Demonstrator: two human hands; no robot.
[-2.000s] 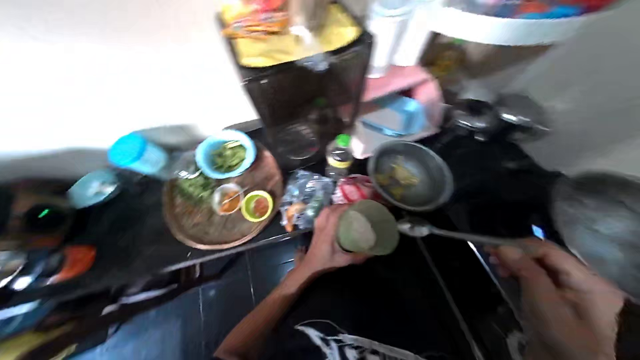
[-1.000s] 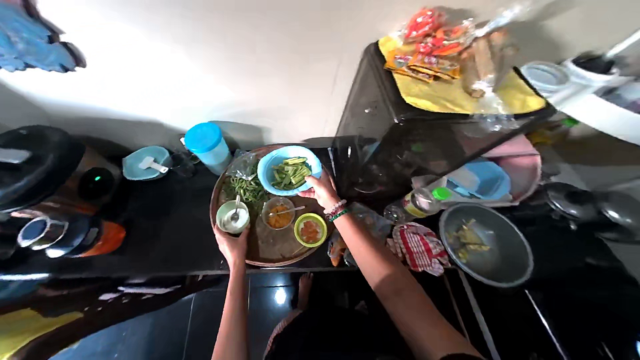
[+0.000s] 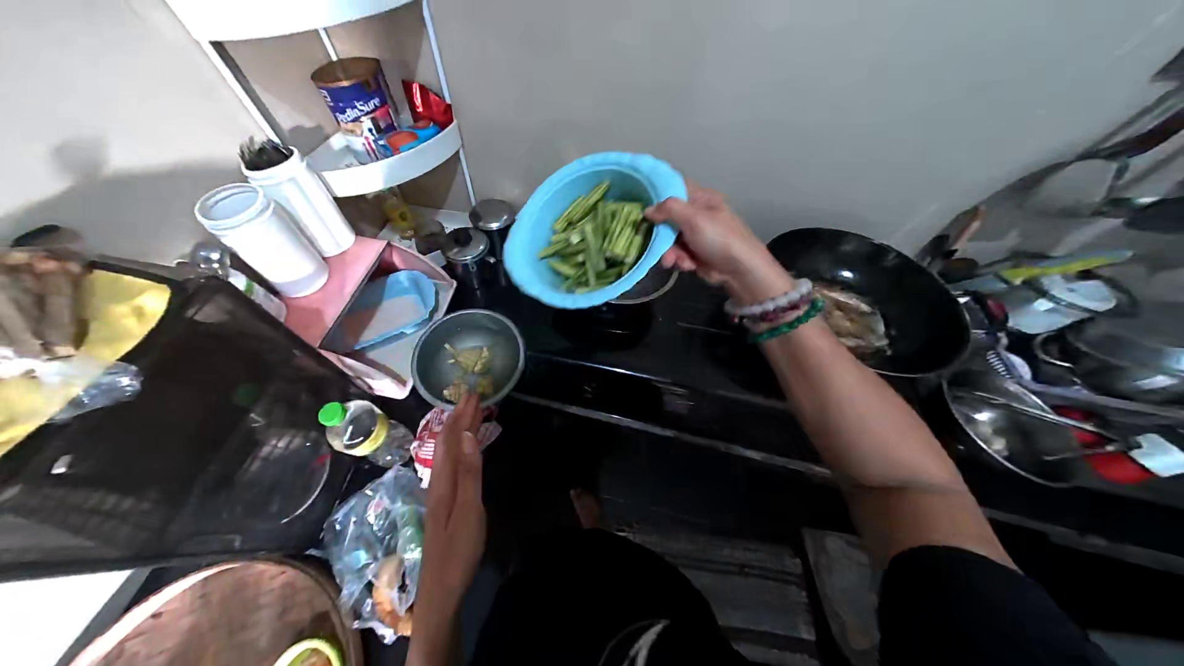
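My right hand (image 3: 703, 231) grips the rim of a light blue plastic bowl (image 3: 541, 217), tilted and raised over the black stove. Cut green vegetable pieces (image 3: 597, 236) lie in that bowl. My left hand (image 3: 460, 472) is empty, its fingers extended by the near rim of a grey metal bowl (image 3: 424, 356); whether it touches the rim I cannot tell. Yellowish pieces (image 3: 469, 361) sit in the grey bowl. To the right, a black wok (image 3: 911, 305) holds browned food (image 3: 846, 319), partly hidden by my right forearm.
A bottle with a green cap (image 3: 361, 433), a clear plastic bag (image 3: 375, 546) and a round wooden tray (image 3: 222, 620) are at lower left. A pink organizer (image 3: 338, 301) stands behind the grey bowl. Pans and a metal bowl (image 3: 1008, 430) crowd the right side.
The view has swung right to the stove. My right hand has lifted the blue bowl away from the round tray. My left hand has let go of the small bowl it held one second ago.
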